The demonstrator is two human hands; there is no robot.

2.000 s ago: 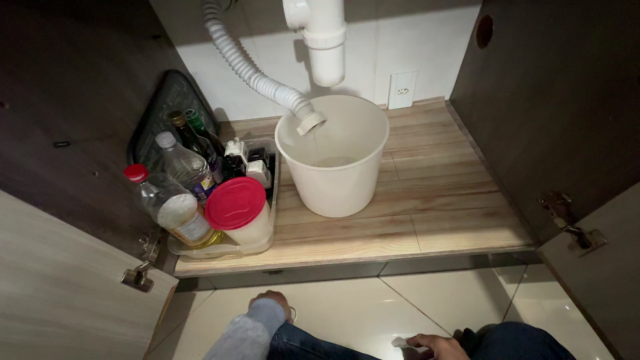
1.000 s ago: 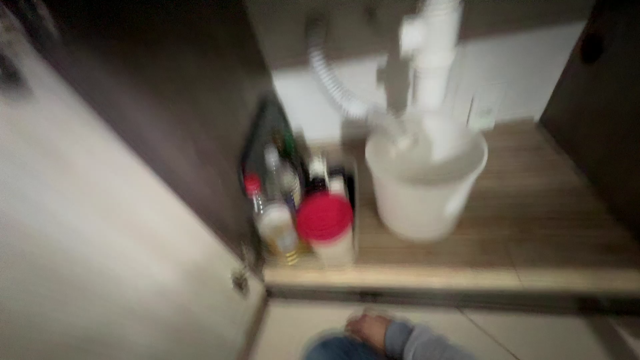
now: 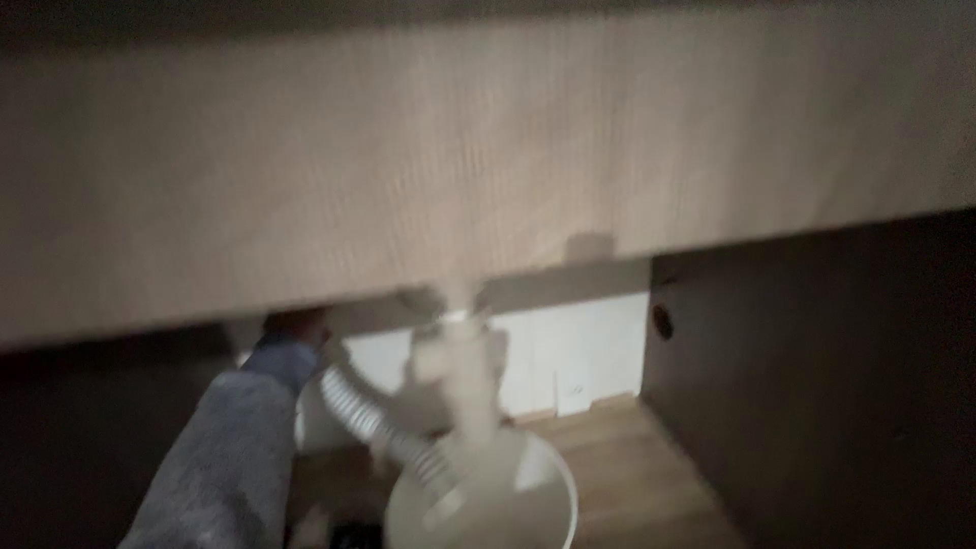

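Observation:
My left hand (image 3: 299,326) reaches up inside the cabinet, beside the upper end of a white corrugated drain hose (image 3: 354,408). Blur, shadow and the panel edge hide its fingers, so whether it grips the hose cannot be told. The hose slopes down to the right, its lower end in the mouth of a white plastic bucket (image 3: 568,488). Above the bucket hangs a white drain pipe (image 3: 469,374). My right hand is out of the view.
A light wood-grain front panel (image 3: 488,160) spans the upper view, close to the camera. The dark cabinet side wall (image 3: 808,366) stands at the right. A white wall plate (image 3: 573,393) is low on the back wall. Dark, blurred items (image 3: 354,534) lie left of the bucket.
My left hand, low in front of the cabinet two seconds ago, is now raised inside it by the hose's upper part. The view has moved much closer to the front panel.

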